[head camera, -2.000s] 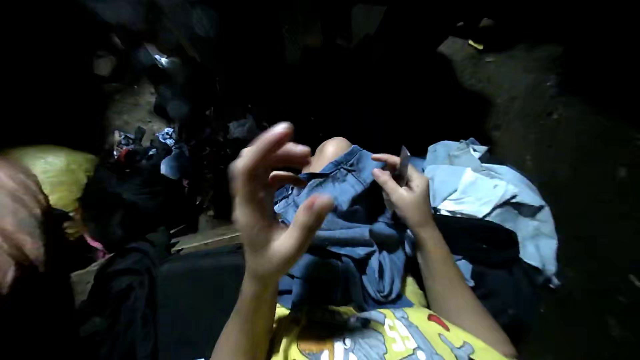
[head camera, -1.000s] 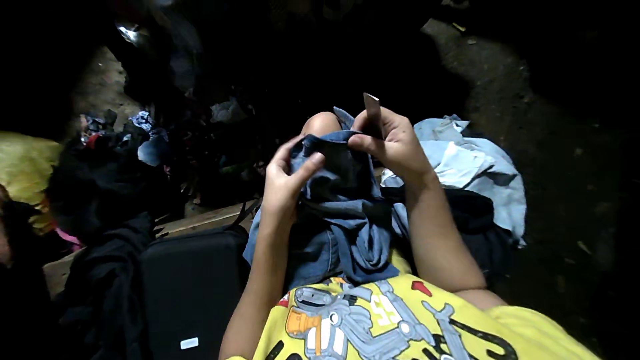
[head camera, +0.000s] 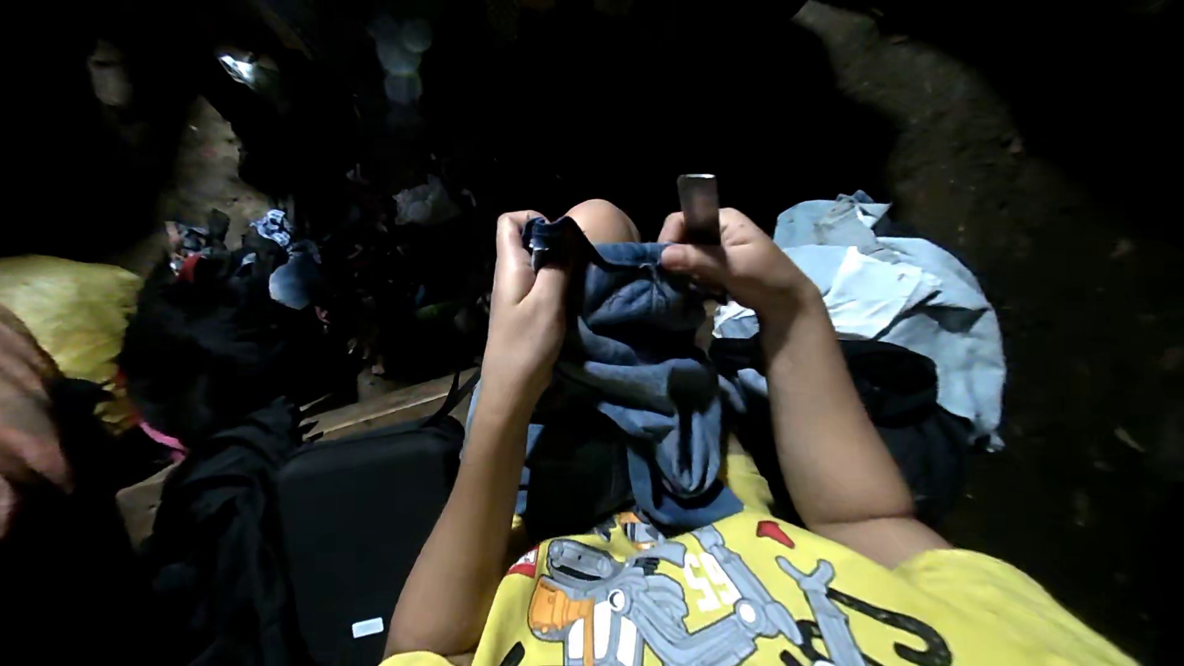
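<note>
A blue denim garment (head camera: 647, 370) lies bunched over the lap, its top edge stretched between both hands. My left hand (head camera: 532, 296) is closed on the left end of that edge, near a small whitish spot on the cloth. At the other end, my right hand (head camera: 731, 259) pinches the denim between thumb and fingers. The same hand grips a flat metal blade (head camera: 699, 205), which points upward; its lower part is hidden by the fingers.
Light blue denim (head camera: 953, 324) and dark cloth (head camera: 888, 379) are heaped at the right. A black case (head camera: 370, 518) lies at lower left, near a wooden plank (head camera: 388, 407). Beyond are a yellow sack (head camera: 74, 310) and cloth scraps (head camera: 277, 227). Another person's hand (head camera: 28, 407) shows at the left edge.
My left hand, raised with fingers apart two seconds ago, has come down and closed on the denim. My right hand still holds the blade, and the denim's edge is now stretched between both hands.
</note>
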